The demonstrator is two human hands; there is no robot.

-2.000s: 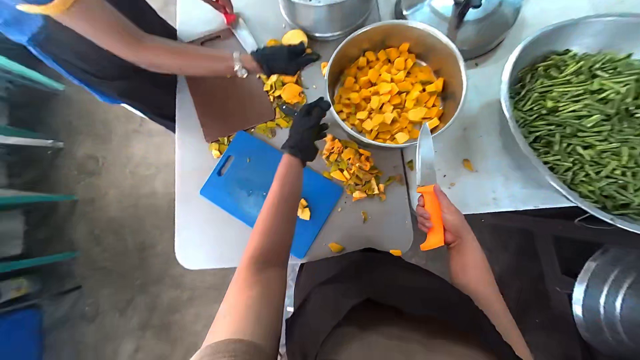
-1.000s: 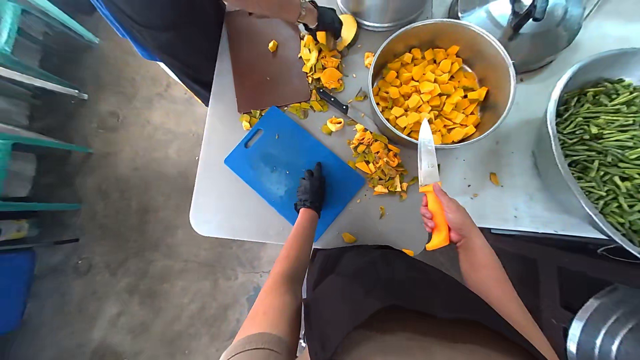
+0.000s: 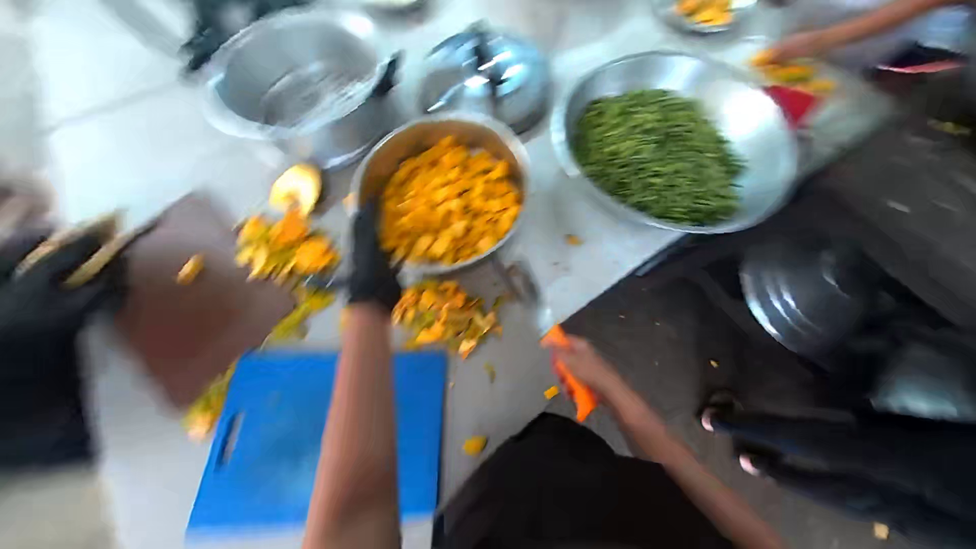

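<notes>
My left hand [image 3: 372, 263], in a black glove, is at the left rim of a metal pot [image 3: 364, 164] of orange squash chunks [image 3: 450, 202]; blur hides whether its fingers grip. My right hand [image 3: 581, 366] holds a knife by its orange handle [image 3: 570, 374], the blurred blade pointing up and left over the table edge. Below the pot lies a heap of squash peelings [image 3: 446, 316]. My left forearm crosses above a blue cutting board [image 3: 282, 427]. Farther left, squash scraps [image 3: 290, 248] lie beside a brown board [image 3: 198, 305].
A co-worker's black-gloved hand [image 3: 69, 259] is at left. An empty-looking metal pot [image 3: 297, 84], a kettle [image 3: 488, 76] and a wide bowl [image 3: 762, 152] of cut green beans [image 3: 659, 156] stand behind. Another person's hand [image 3: 793, 47] is at upper right. The table edge slants at right.
My left hand has moved from the blue board to the pot's left rim. My right hand still holds the knife. The view has swung strongly.
</notes>
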